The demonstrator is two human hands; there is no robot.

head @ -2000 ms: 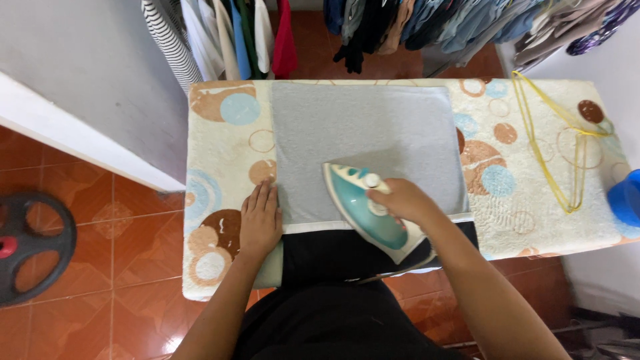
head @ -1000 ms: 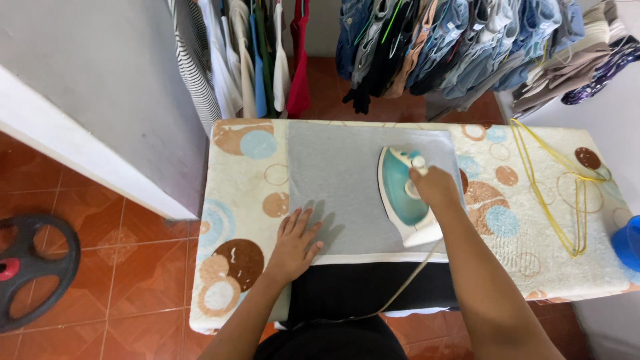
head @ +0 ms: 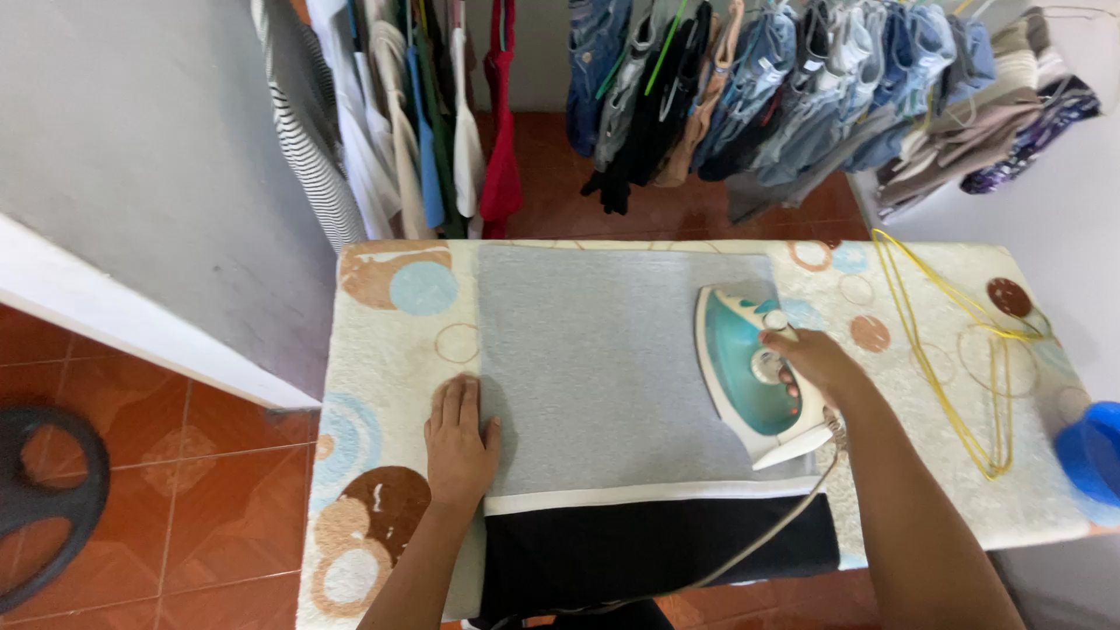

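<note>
A grey cloth garment (head: pixel 604 367) with a white stripe (head: pixel 647 494) and a black section (head: pixel 630 551) along its near side lies flat on a table covered with a patterned fleece blanket (head: pixel 394 341). My right hand (head: pixel 809 367) grips the handle of a teal and white clothes iron (head: pixel 744 376), which rests over the garment's right edge, its tip pointing away from me. The iron's cord (head: pixel 770 534) runs from its heel down across the black part. My left hand (head: pixel 461 442) lies flat, palm down, at the garment's left edge, partly on the blanket.
Yellow wire hangers (head: pixel 941 385) lie on the blanket at the right, beside a blue plastic container (head: pixel 1094 451). Shirts (head: pixel 420 131) and denim shorts (head: pixel 752 96) hang beyond the far edge. A wall (head: pixel 175 175) and a black wheel-shaped object (head: pixel 87 490) are at the left.
The iron in my right hand has moved from the garment's near middle to its right edge. My left hand, on the grey cloth one second ago, now lies at its left edge.
</note>
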